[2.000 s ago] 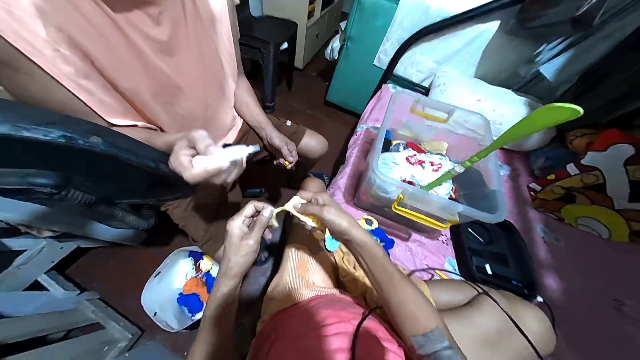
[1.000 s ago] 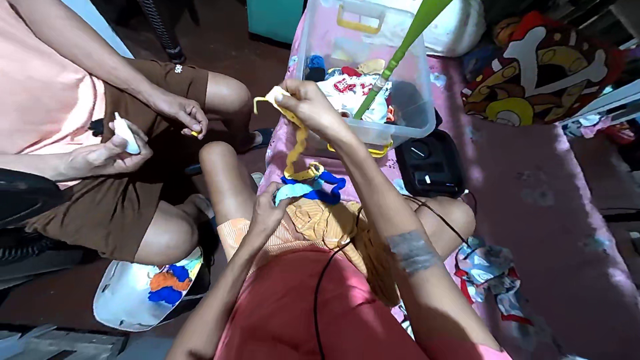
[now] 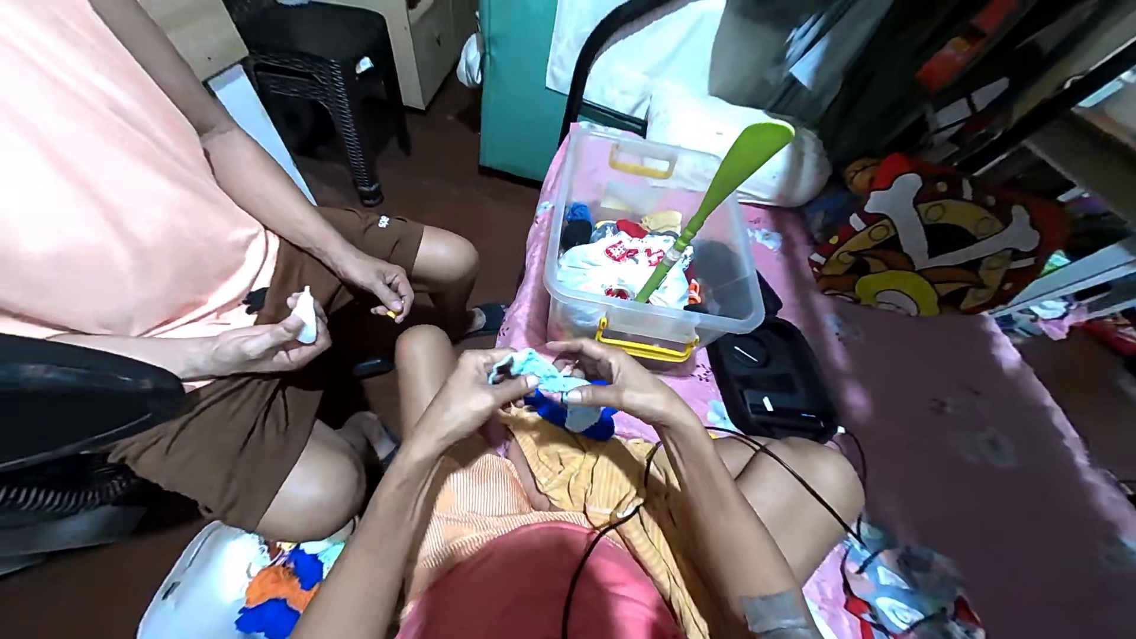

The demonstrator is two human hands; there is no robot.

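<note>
A light-blue cloth piece is pinched between my left hand at its left end and my right hand at its right. Dark-blue fabric or yarn lies just under it, partly covered by my fingers, above the yellow-orange striped cloth on my lap. Beyond my hands stands a clear plastic bin with yellow handles. Bundled cloth and a long green plastic shoehorn-like tool are in it.
Another person at the left holds a small white bottle and a small yellow piece. Below them is a white container of coloured yarn or fabric. An open black case lies right of the bin. A black cable crosses my lap.
My right hand has come down from holding up a yellow strip and is now on the light-blue piece beside my left hand. The view has shifted.
</note>
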